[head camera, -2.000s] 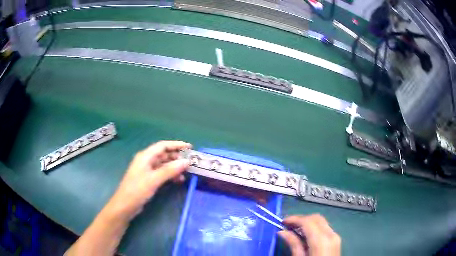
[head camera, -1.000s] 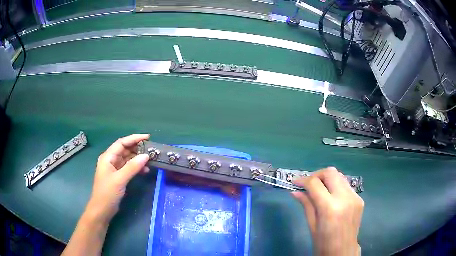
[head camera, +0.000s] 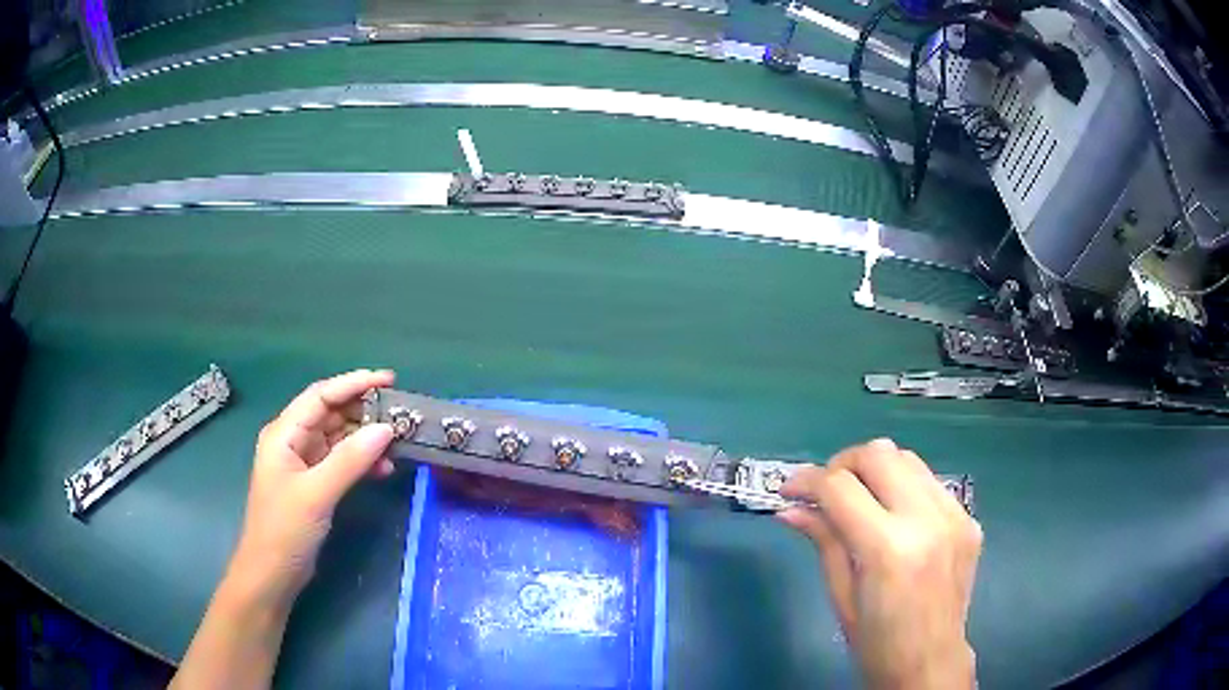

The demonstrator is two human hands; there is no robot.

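Observation:
My left hand [head camera: 317, 465] grips the left end of a grey fixture bar [head camera: 539, 465] held over the far end of a blue plastic tray [head camera: 410, 593]. The bar carries a row of several small round metal components [head camera: 566, 453]. My right hand [head camera: 896, 539] holds thin silver tweezers [head camera: 735, 495], their tips at the component nearest the bar's right end. A second bar [head camera: 758, 475] lies at the held bar's right end, mostly hidden behind my right hand. Reddish material [head camera: 593, 507] shows in the tray under the held bar.
Another bar [head camera: 148, 438] lies at the left. A bar [head camera: 566, 196] with a white stick [head camera: 468, 151] beside it rests on a silver rail [head camera: 310, 189]. At right stand a grey machine [head camera: 1078, 162] with black cables, another bar [head camera: 1004, 351] and a silver bracket [head camera: 930, 384].
The tweezers have come up from over the tray to the held bar's right end. The bar at the machine sits further right than a second ago. The view has shifted.

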